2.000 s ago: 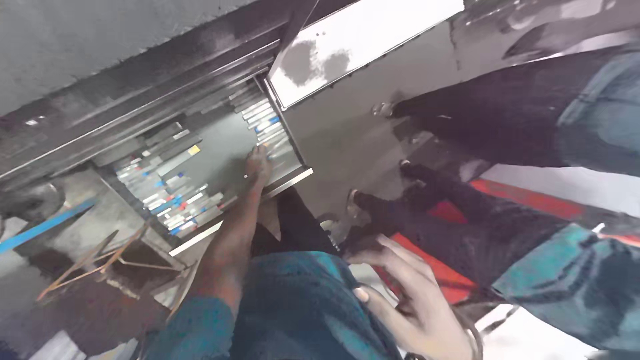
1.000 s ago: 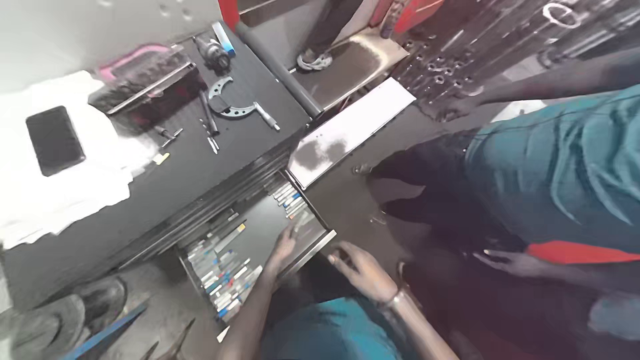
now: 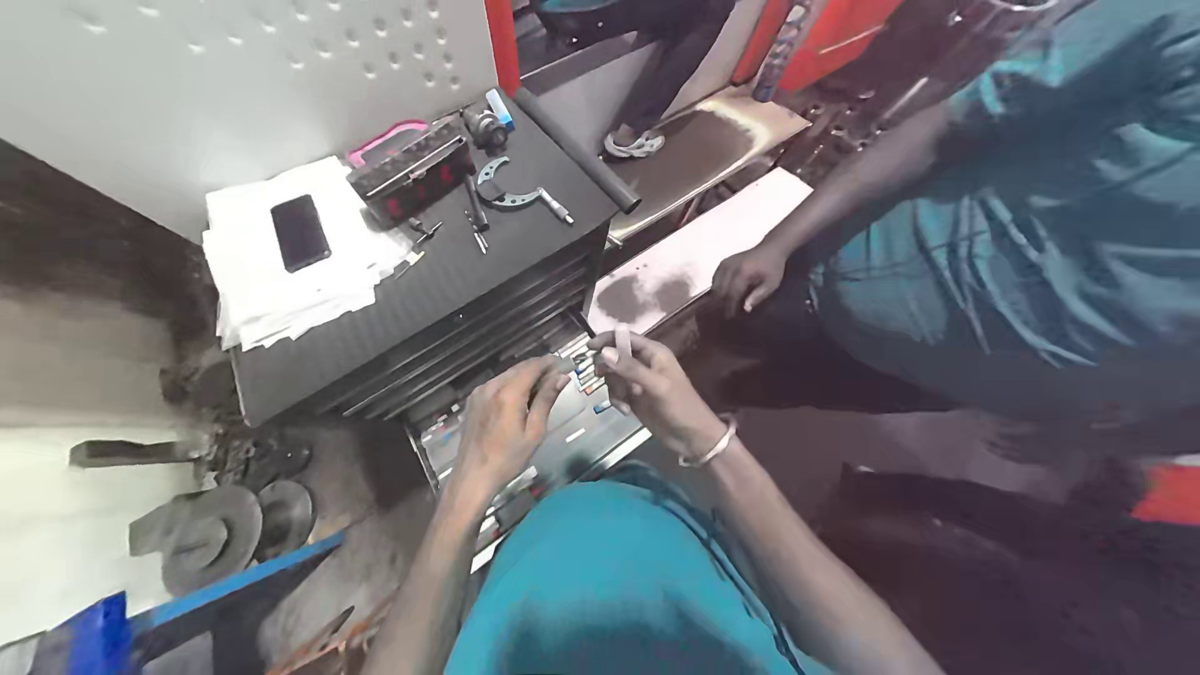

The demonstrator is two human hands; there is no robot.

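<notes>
My left hand (image 3: pixel 506 412) pinches a small grey item (image 3: pixel 565 364) between thumb and fingertips; its kind cannot be told. Close to its right, my right hand (image 3: pixel 652 389), with a pale bangle (image 3: pixel 710 444) at the wrist, grips a small pale, translucent piece (image 3: pixel 622 339) that stands up between thumb and forefinger. The fingertips of both hands nearly meet. Below them an open drawer (image 3: pixel 626 448) of the black tool cabinet holds rows of small narrow pieces and packs, partly hidden by my hands and my teal clothing.
On the cabinet top (image 3: pixel 450 281) are white papers (image 3: pixel 309 305) with a black phone (image 3: pixel 300 232), an outside micrometer (image 3: pixel 511 199) and a dark case (image 3: pixel 417 173). A co-worker's hand (image 3: pixel 750 277) hangs near a stained white board (image 3: pixel 741 225). A blue bar (image 3: pixel 244 579) crosses the lower left.
My left hand has come up out of the drawer, and my right hand has moved in beside it from the drawer's right side. The co-worker's hand is now nearer the white board. The view has shifted widely.
</notes>
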